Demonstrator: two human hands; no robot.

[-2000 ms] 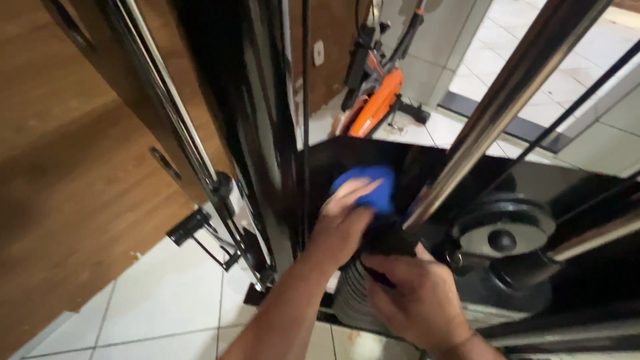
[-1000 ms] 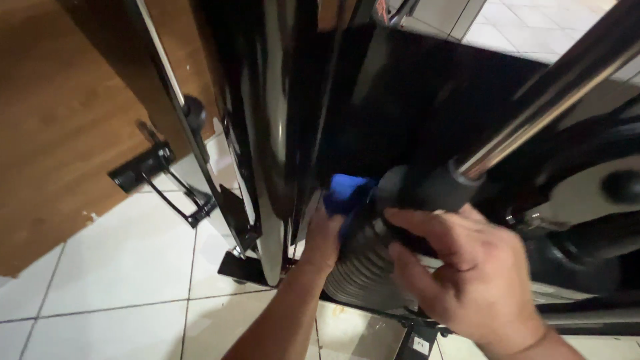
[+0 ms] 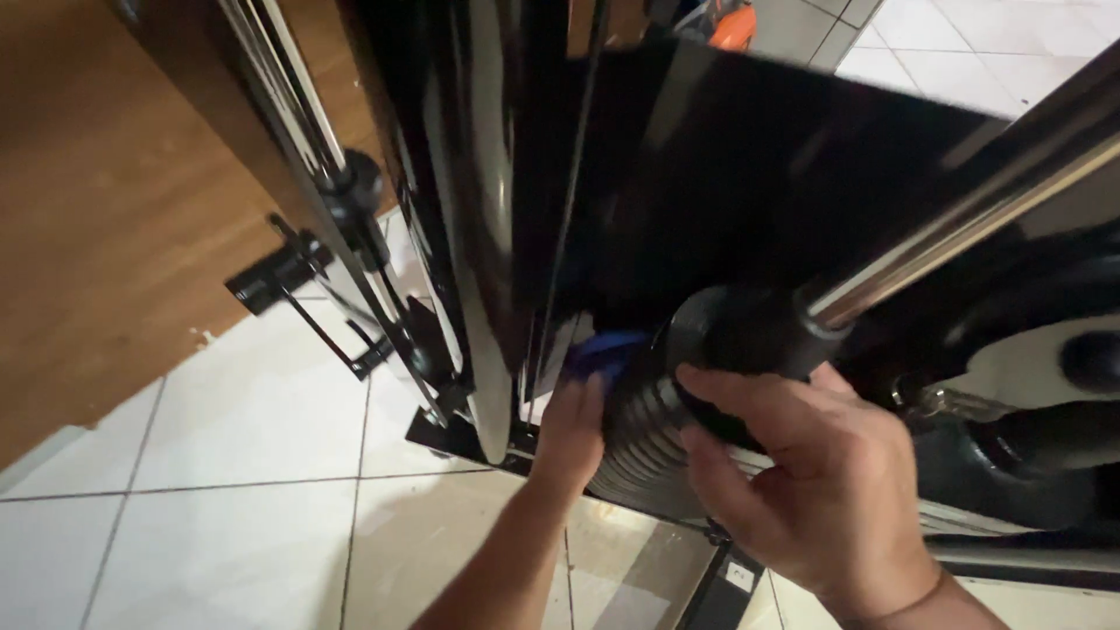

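My left hand is closed on a blue cloth and presses it against the far left side of a ribbed black stack, which looks like a gym machine's weight plates. The thumb and fingers of my right hand rest on the black collar on top of the stack, at the lower end of a chrome guide rod. Part of the cloth is hidden behind the stack, and some of my right fingers are out of sight behind the collar.
A glossy black panel stands behind the stack. At left are a chrome rod, a black pedal-like fitting and a wood-look panel. A black round part lies right. White floor tiles show below; an orange object is beyond.
The blue cloth, seen up on the dark surface two seconds ago, is now lower beside the ribbed stack with my left hand. My right hand has stayed around the collar. The view has moved closer.
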